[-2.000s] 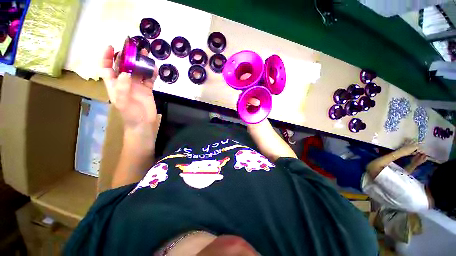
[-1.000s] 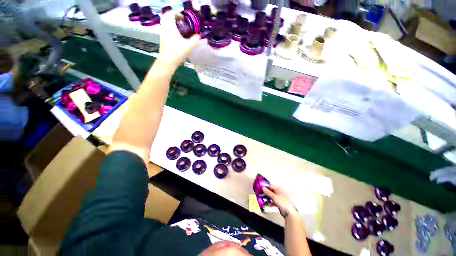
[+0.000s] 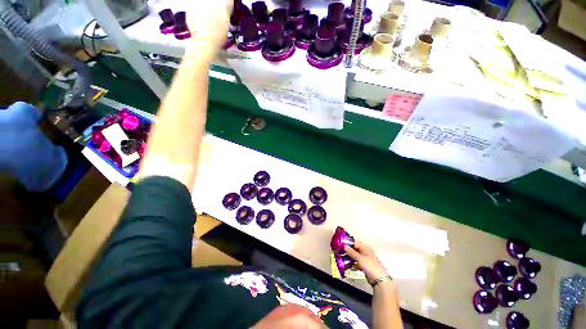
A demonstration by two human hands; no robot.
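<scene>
My left hand [image 3: 211, 24] is raised at the upper shelf, beside dark purple flared housings [image 3: 277, 42] standing rim down there. Its fingers are cut off or hidden at the top edge, so its hold cannot be told. My right hand [image 3: 366, 262] is low over the bench, its fingers around glossy purple-magenta flared housings [image 3: 342, 240] turned on their sides; at least two show. Small dark purple ring-like parts [image 3: 293, 223] lie grouped on the bench [image 3: 257, 241] left of my right hand.
Cream housings [image 3: 421, 53] and printed sheets [image 3: 475, 138] are at the shelf. A green conveyor [image 3: 366, 141] runs behind the bench. More purple housings [image 3: 506, 295] and silver parts [image 3: 572, 292] lie right. A blue bin [image 3: 132, 168] and carton [image 3: 87, 225] are left.
The view has swung up to the shelf. My left hand rose from the bench with a housing, seen in it at the shelf one second ago. The housings at my right hand now lie sideways.
</scene>
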